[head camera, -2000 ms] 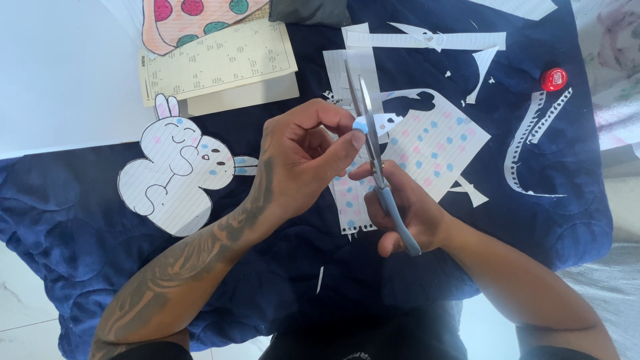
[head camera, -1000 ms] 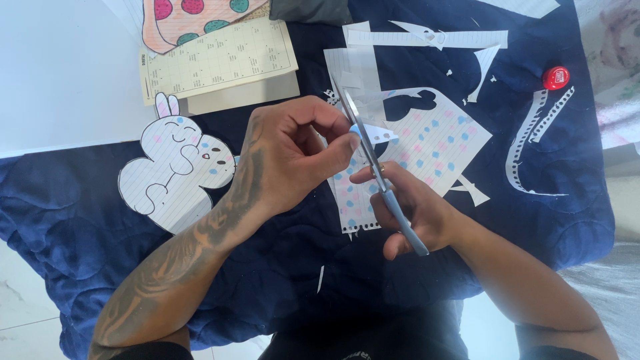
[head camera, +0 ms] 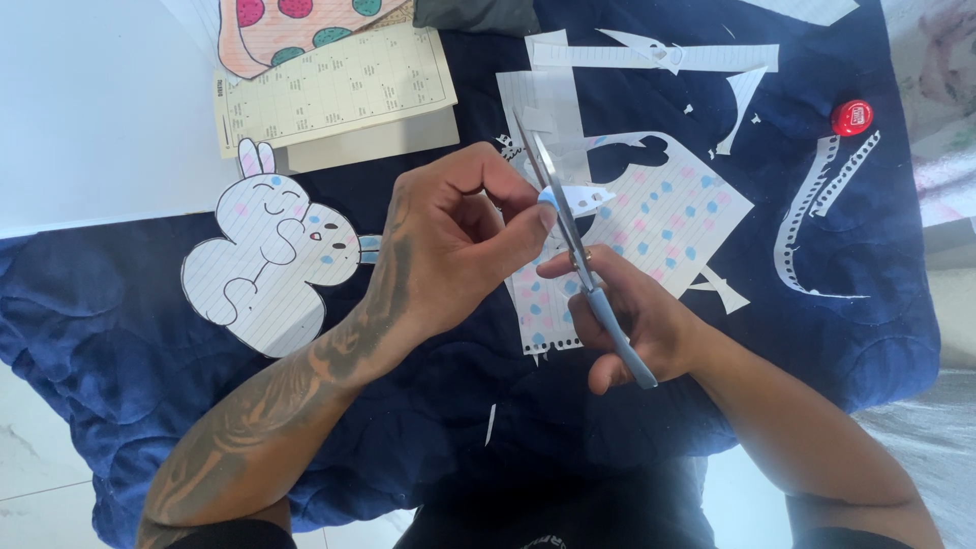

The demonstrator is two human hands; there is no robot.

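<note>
My left hand (head camera: 465,236) pinches a small piece of paper (head camera: 583,200), blue at its near end, between thumb and forefinger. In my right hand (head camera: 637,320) are scissors (head camera: 576,244) with grey-blue handles, their blades pointing away and crossing the piece beside my left fingertips. Beneath both hands lies a lined paper sheet (head camera: 663,221) with pink and blue dots, a rounded cut-out and a perforated edge. To the left of my left hand, a paper cut-out of two drawn bunnies (head camera: 267,274) rests on the cloth; my hand is beside its blue-tinted ear.
A dark blue quilted cloth (head camera: 427,465) lies under everything. A printed booklet (head camera: 343,88) and a coloured pizza-like drawing (head camera: 305,30) are at the upper left. Paper strips (head camera: 709,57), torn perforated edges (head camera: 793,244) and a red round object (head camera: 852,118) lie at the right.
My left hand has shifted slightly from where it was two seconds ago, covering more of the bunny cut-out's ear. The scissors remain at the small paper piece.
</note>
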